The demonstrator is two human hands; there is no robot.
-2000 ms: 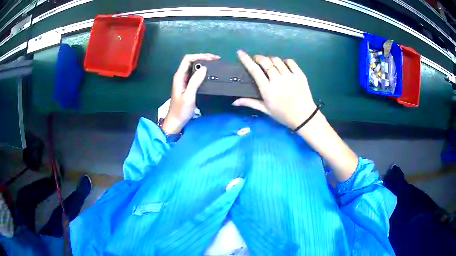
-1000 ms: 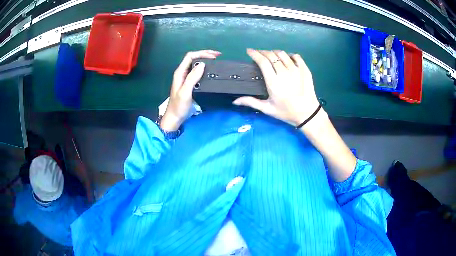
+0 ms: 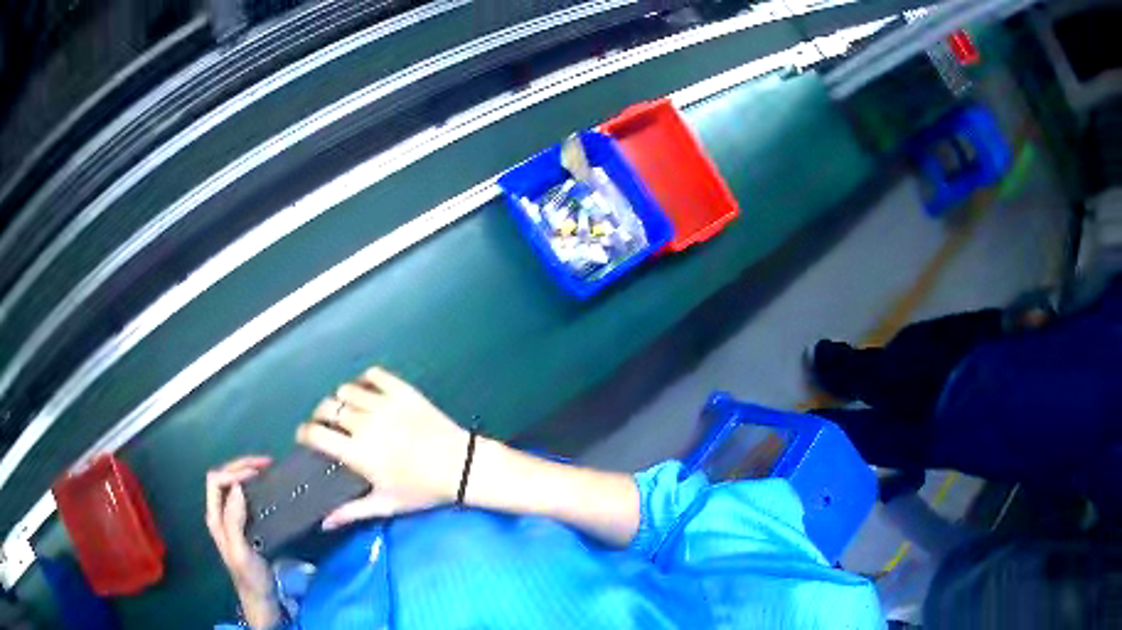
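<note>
A flat dark grey module [image 3: 293, 502] with a row of small fittings along its face is held between my hands, above the near edge of the green bench, at the lower left. My left hand [image 3: 234, 527] grips its left end, fingers on the far edge. My right hand [image 3: 391, 446] lies over its right end and covers it, with the thumb at the near edge. The module's underside is hidden.
A blue bin [image 3: 588, 219] of mixed small parts touches a red bin [image 3: 679, 175] on the green bench [image 3: 455, 322]. Another red bin [image 3: 108, 526] is at far left. Metal rails run beyond. A blue stool [image 3: 787, 458] and a person [image 3: 1021, 394] are at right.
The view has swung to the right, so the hands and module now show at the lower left and the parts bins near the middle. The stool and a person have come into view. Both hands still hold the module.
</note>
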